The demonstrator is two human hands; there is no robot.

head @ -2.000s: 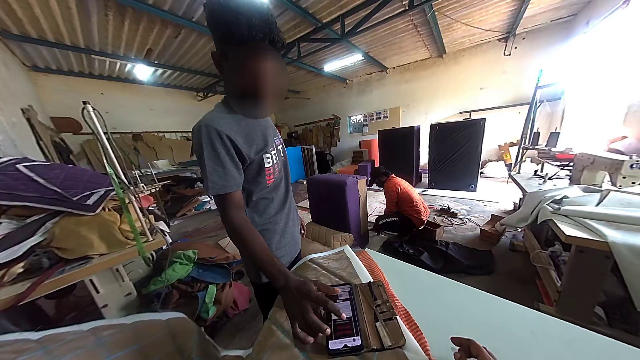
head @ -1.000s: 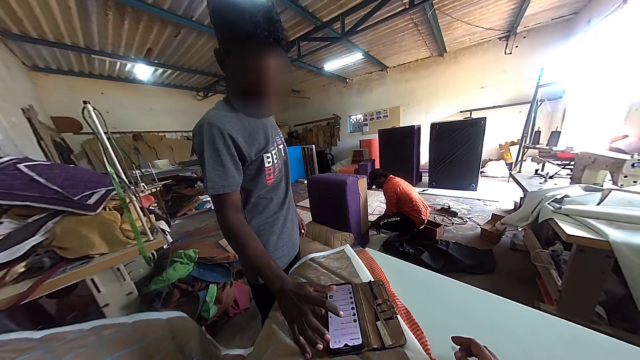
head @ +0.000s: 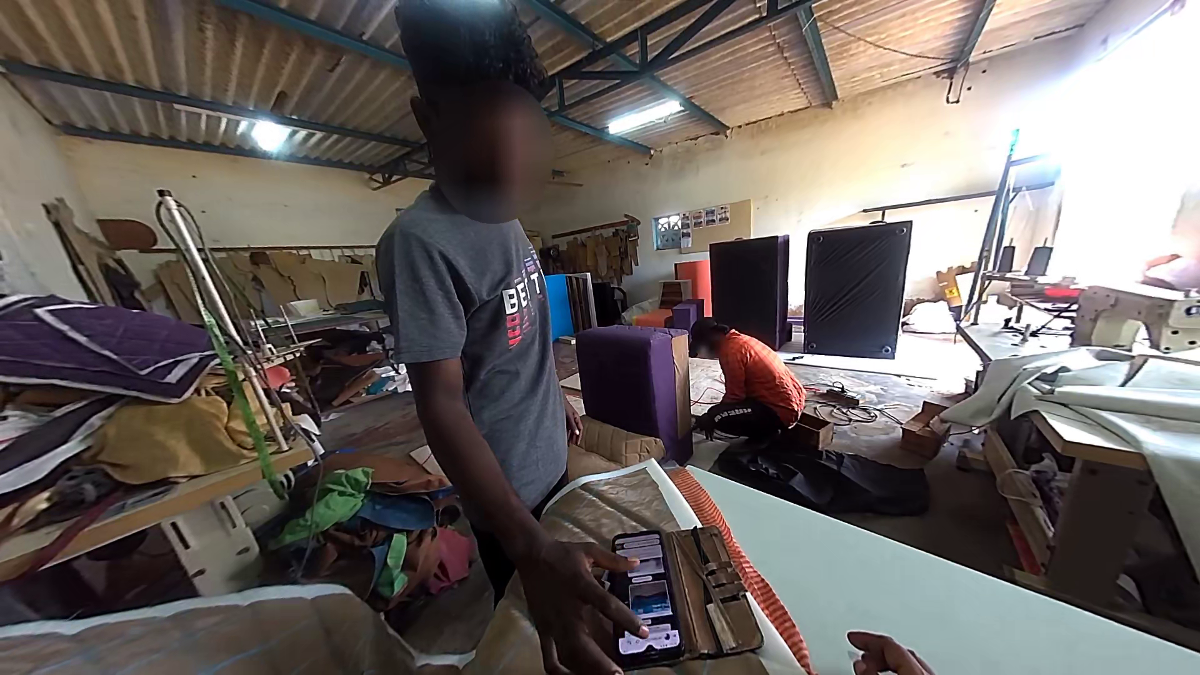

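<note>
At the bottom edge, right of centre, part of my right hand (head: 886, 653) shows over the pale table top (head: 900, 562). Its fingers are partly curled and most of it is cut off by the frame; no object shows in it. My left hand is out of view. A smartphone (head: 647, 600) in an open brown wallet case (head: 717, 595) lies on brown quilted fabric (head: 619, 502), left of my right hand. A co-worker's hand (head: 577, 600) rests over the phone, fingers touching its lit screen. Orange ribbed fabric (head: 741, 553) runs beside the case.
A co-worker in a grey T-shirt (head: 497, 347) stands across the table. Behind, a person in orange (head: 755, 380) crouches beside a purple upholstered block (head: 633, 384). Fabric heaps (head: 375, 525) lie at left; a sewing machine (head: 1134, 314) and pale sheeting (head: 1116, 398) are at right.
The co-worker's hand has shifted over the phone, and the phone's screen shows different content. The crouching person has raised their head since one second ago. My right hand stays at the bottom edge.
</note>
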